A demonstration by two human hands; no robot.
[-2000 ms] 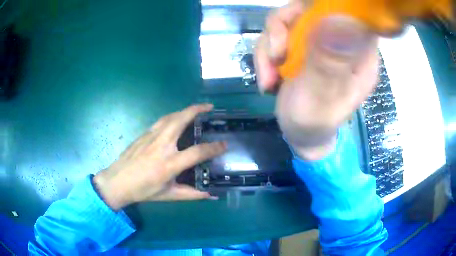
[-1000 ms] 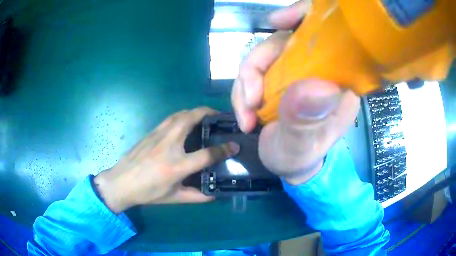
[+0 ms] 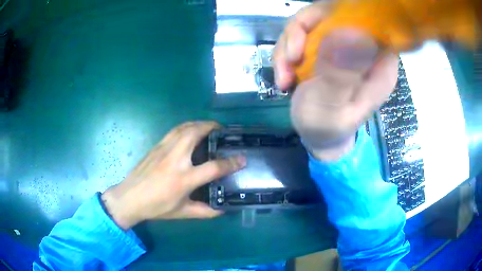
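Observation:
A black rectangular housing [image 3: 264, 198] lies on the green mat in front of me, with a smooth dark glossy panel [image 3: 264, 169] inside it. My left hand [image 3: 169, 177] holds the housing's left end, with one finger resting on the glossy panel. My right hand [image 3: 343, 95], blurred, grips the orange electric screwdriver [image 3: 401, 24] above and to the right of the housing, close to the screw feeder. The screwdriver's bit is hidden. My right hand and sleeve cover the housing's right end.
The white and silver screw feeder [image 3: 232, 69] stands behind the housing, its metal mechanism [image 3: 269, 79] facing me. Circuit board panels [image 3: 404, 143] lie on a white sheet [image 3: 444, 127] at right. A dark object [image 3: 8, 69] is at far left. Brown cardboard [image 3: 316, 261] shows below the bench edge.
My right hand has moved up and away from the housing with the screwdriver, towards the feeder. The feeder's mechanism shows again. My left hand stays on the housing.

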